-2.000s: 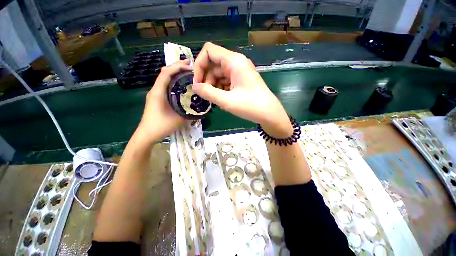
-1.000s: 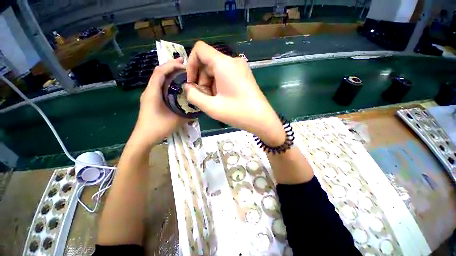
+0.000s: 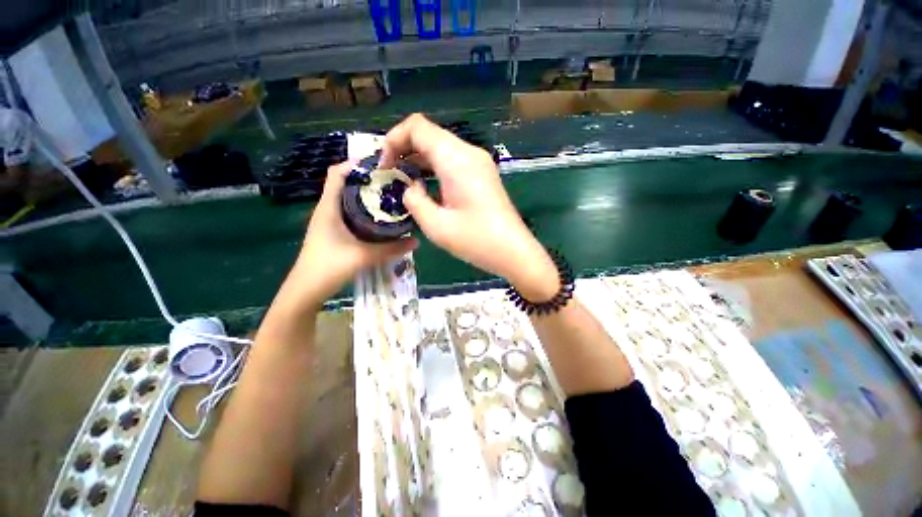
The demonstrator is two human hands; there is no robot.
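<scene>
My left hand (image 3: 339, 232) holds a black cylindrical housing (image 3: 366, 224) with its end face turned towards me. A cream adhesive gasket (image 3: 376, 200) lies on that face around dark raised parts. My right hand (image 3: 460, 202) has its thumb and fingertips on the rim and face of the housing; whether they pinch anything is hidden. A release liner strip (image 3: 364, 144) shows behind my left hand. Adhesive sheets (image 3: 438, 379) with round outlines lie on the bench below my hands.
A green conveyor belt (image 3: 607, 207) behind the bench carries black housings (image 3: 746, 216) at right. A small white fan (image 3: 198, 355) with its cable stands at left beside a perforated holder strip (image 3: 119, 419). Another holder strip (image 3: 878, 303) lies at right. A black tray (image 3: 303, 167) is beyond the belt.
My right fingers have shifted from over the housing's face to its rim and right side, uncovering more of the gasket. The housings on the belt have moved right in view.
</scene>
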